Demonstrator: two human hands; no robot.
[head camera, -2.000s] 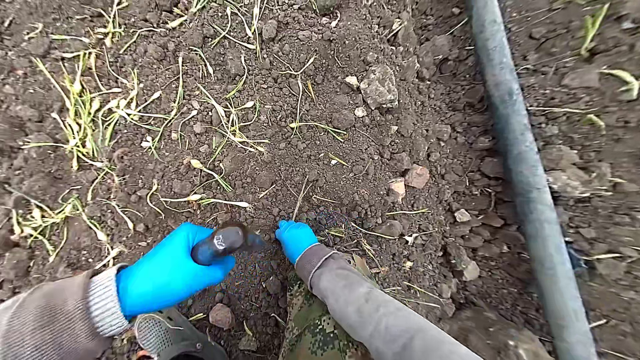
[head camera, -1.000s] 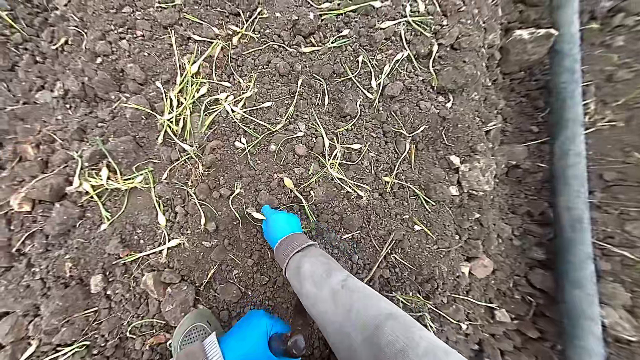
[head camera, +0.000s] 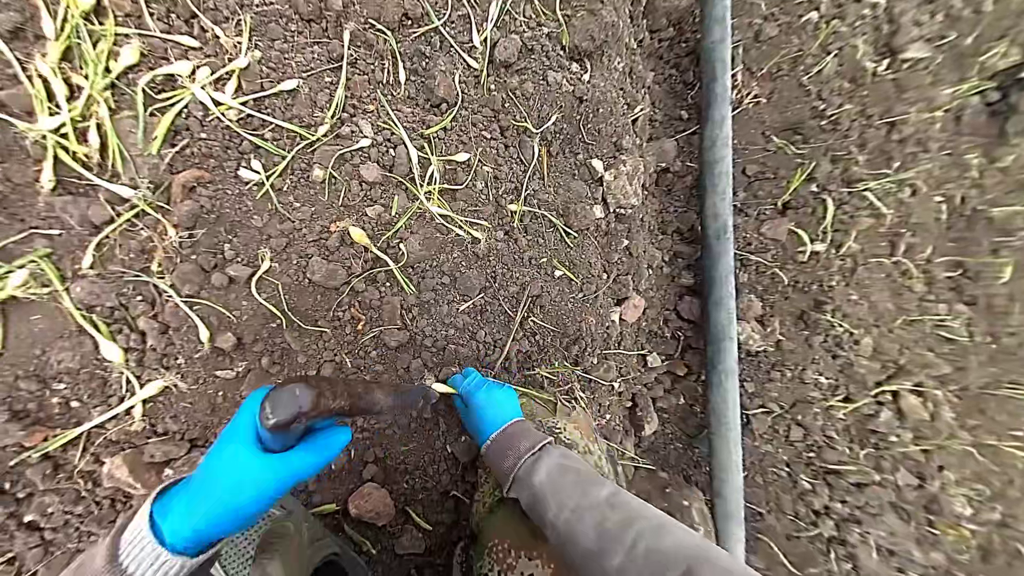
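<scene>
My left hand (head camera: 244, 476), in a blue glove, grips the dark handle of a hand tool (head camera: 344, 400) at the lower left. The tool points right, its far end at the soil close to my other hand. My right hand (head camera: 488, 406), also gloved in blue, holds a small bulb seedling (head camera: 443, 389) between its fingertips; the pale bulb sticks out on the left toward the tool, and green leaves show on the right. Beyond the hands, more bulb seedlings (head camera: 432, 188) lie scattered on the soil. A thick bunch of seedlings (head camera: 68, 96) lies at the upper left.
A grey pipe (head camera: 720, 264) runs lengthwise to the right of the hands. Stones lie about, among them a pale one (head camera: 624, 182) near the pipe and a reddish one (head camera: 371, 504) by my shoe (head camera: 296, 536). More loose plants lie beyond the pipe.
A second ago my right hand reached among the scattered seedlings; it is now back near my knee with one in its fingers. My left hand has brought the tool up beside it.
</scene>
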